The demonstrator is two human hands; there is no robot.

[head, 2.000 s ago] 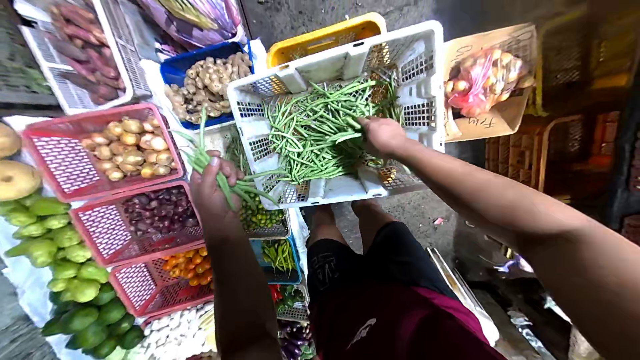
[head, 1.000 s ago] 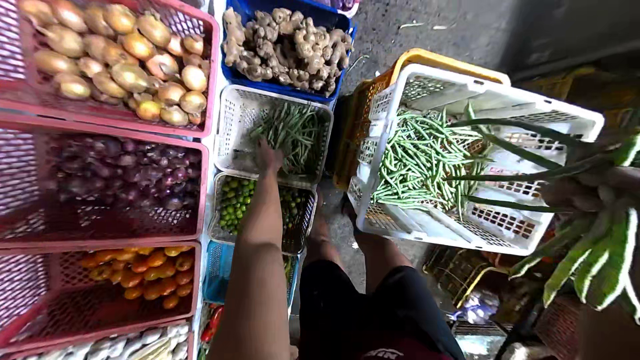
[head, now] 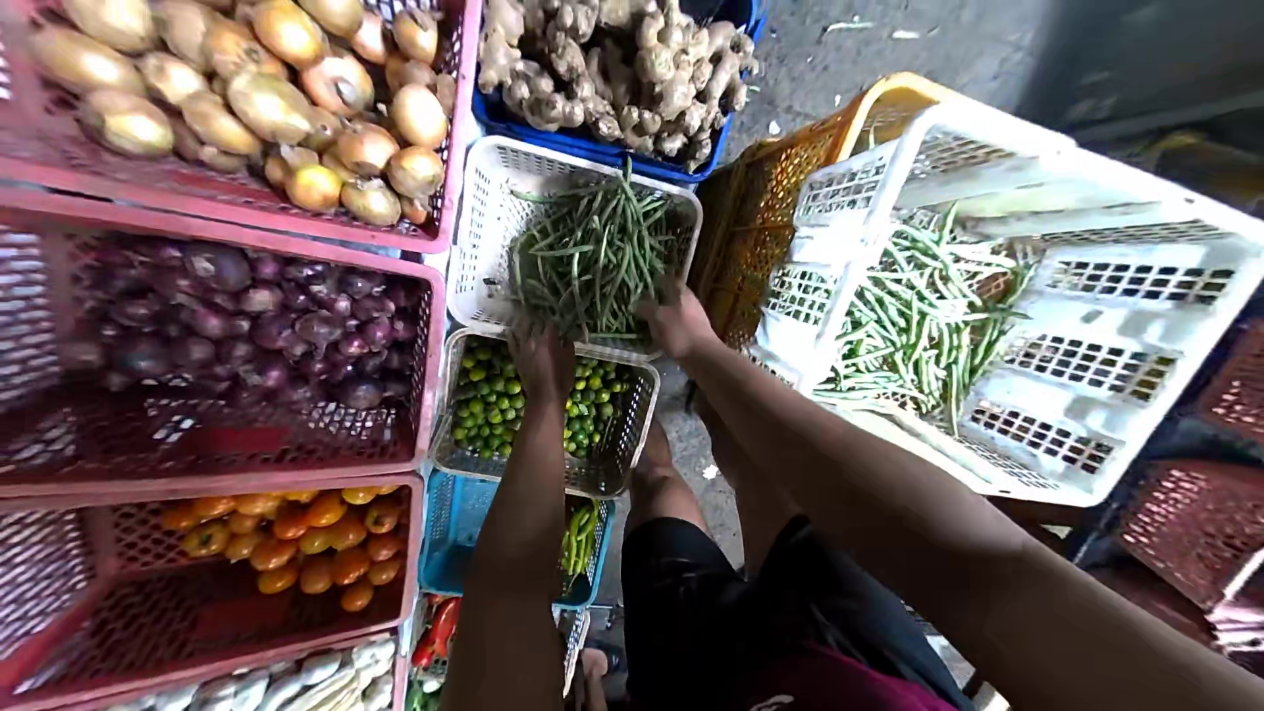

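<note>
A pile of green beans (head: 597, 252) lies in a small white plastic basket (head: 481, 232). My left hand (head: 541, 357) touches the near left edge of the pile, above the basket of small green citrus fruits (head: 489, 400). At the pile's near right side is my right hand (head: 673, 318). The fingertips of both hands are dim and partly hidden among the beans, so whether they grip any is not clear. More green beans (head: 913, 316) lie in a large white plastic crate (head: 1076, 395) on the right.
Ginger (head: 632, 69) fills a blue crate beyond the small basket. Pink crates on the left hold onions (head: 267, 99), red onions (head: 257, 316) and orange tomatoes (head: 306, 533). A yellow crate (head: 770, 217) adjoins the white crate. A blue basket (head: 454, 533) holds green chillies (head: 580, 538).
My right hand, which held a bunch of beans at the far right one second ago, is now at the small basket beside my left hand. The pile there is larger.
</note>
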